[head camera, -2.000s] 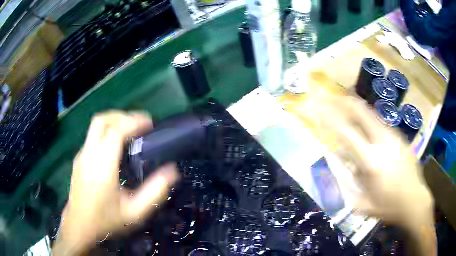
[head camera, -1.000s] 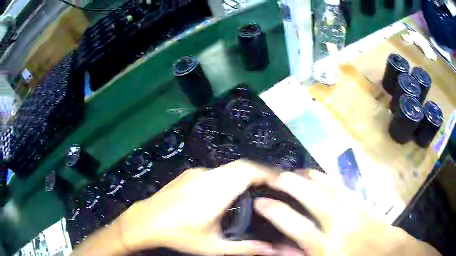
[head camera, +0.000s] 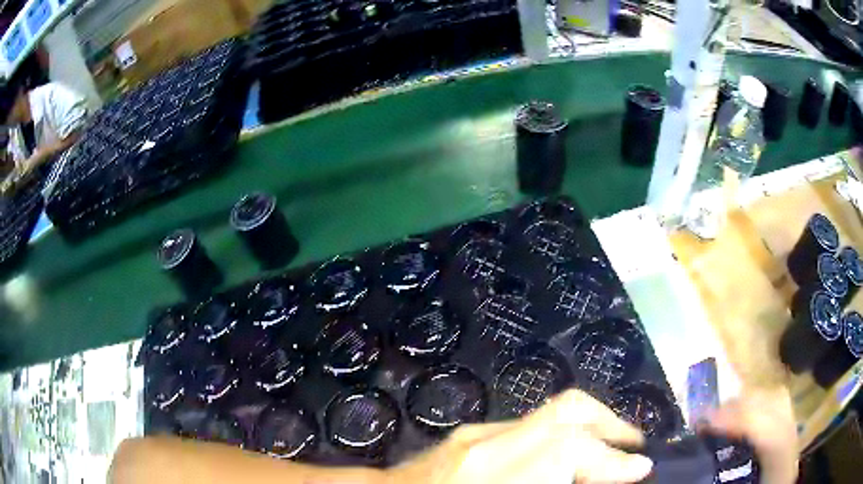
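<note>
A black cylindrical unit (head camera: 683, 460) lies sideways between my hands at the lower right, over the tray's near right corner. My left hand (head camera: 563, 442) reaches in from the lower left and grips its left end with thumb and fingers. My right hand (head camera: 768, 427), blurred and partly cut off, is around its right end, where small pale print shows. The glossy black blister tray (head camera: 560, 333) lies flat before me. Its right pockets show crosshatched bottoms; the left ones show glossy round shapes, and I cannot tell whether they hold units.
Several black units stand on the green conveyor belt (head camera: 378, 194) beyond the tray. More stand on the tan board (head camera: 748, 284) at right. A water bottle (head camera: 730, 156) stands beside a white post (head camera: 683, 123). Stacked black trays (head camera: 156, 142) and a seated person (head camera: 52, 118) are across the belt.
My view has swung, showing more of the tray and belt. My hands and the unit have shifted to the lower right of the view, and the unit shows more clearly between them.
</note>
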